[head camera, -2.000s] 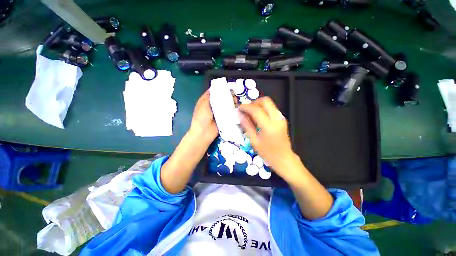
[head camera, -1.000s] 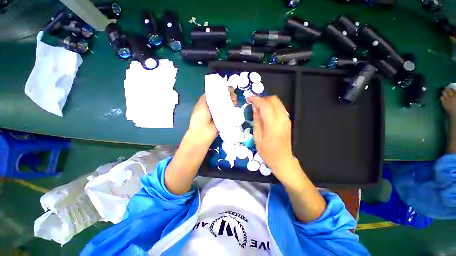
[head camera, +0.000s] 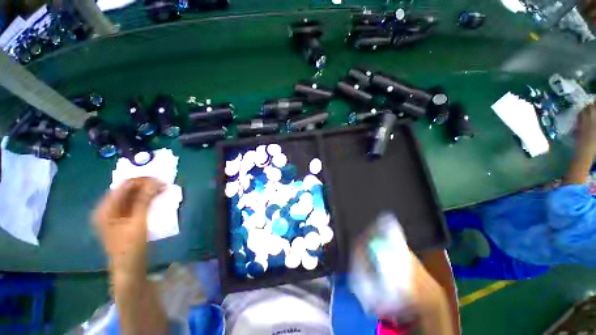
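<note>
My left hand (head camera: 127, 212) is blurred over the stack of white wipes (head camera: 166, 212), fingers bent at its upper part; whether it grips a wipe cannot be told. My right hand (head camera: 423, 294), also blurred, holds a crumpled white wipe (head camera: 387, 271) with a faint teal patch at the tray's lower right edge; its fingertips are mostly hidden. The black tray (head camera: 323, 196) holds white and teal-blue round discs (head camera: 278, 226) heaped in its left compartment. A black optical barrel (head camera: 383, 135) lies over the right compartment's far edge.
Several black barrels (head camera: 212, 114) lie beyond the tray, with more farther back. A larger white cloth (head camera: 26, 193) lies at far left. A pale metal upright (head camera: 42, 91) stands upper left. Another person's arm (head camera: 580, 154) is at the right, near a white sheet (head camera: 523, 124).
My hands have parted from over the discs: the left moved to the wipe stack, the right to the tray's lower right with the white wipe. The view has shifted, showing more of the bench.
</note>
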